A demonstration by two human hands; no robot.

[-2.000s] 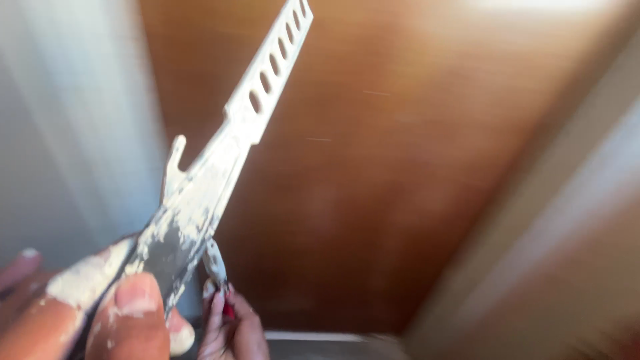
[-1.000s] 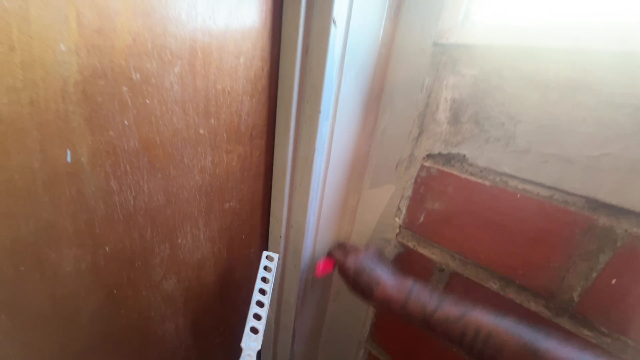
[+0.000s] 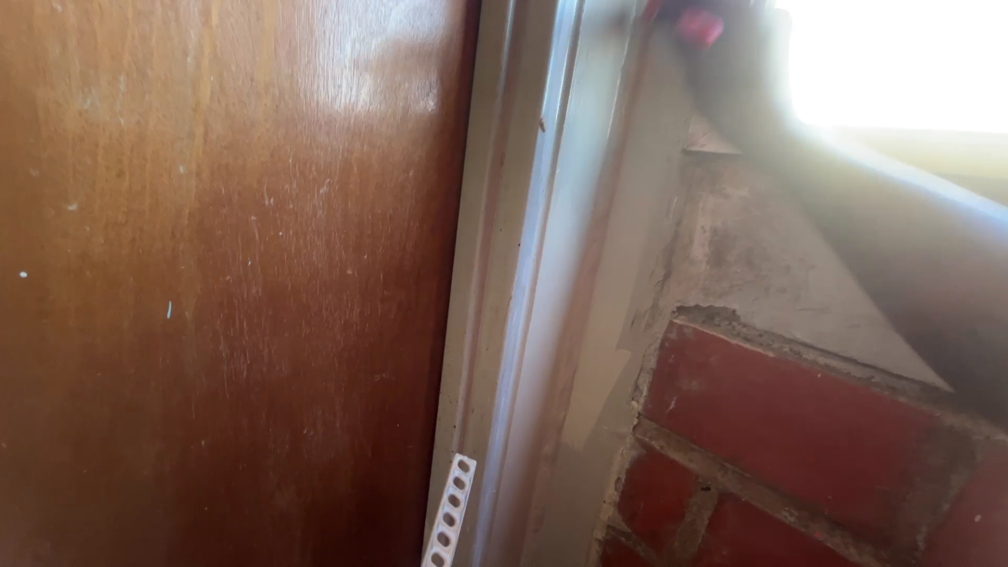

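Note:
The perforated end of a white strip-like tool point(image 3: 450, 512) rises from the bottom edge of the head view, in front of the door frame. Its lower part and my left hand are out of view. At the top right, my right hand point(image 3: 728, 59) is a dark blur against bright light, beside the upper door frame point(image 3: 524, 197). A small pinkish-red spot point(image 3: 699, 27) shows at its fingers; whether that is a nail or a held item cannot be told. My right forearm runs off to the right edge.
A brown wooden door point(image 3: 236, 315) fills the left side. Right of the frame is a wall with rough mortar and red bricks point(image 3: 787, 417). A very bright window-like area point(image 3: 898, 63) is at the upper right.
My right hand has moved up along the door frame from its lower middle. My left hand, seen two seconds ago holding the paint-specked tool, is out of view. The view has swung right.

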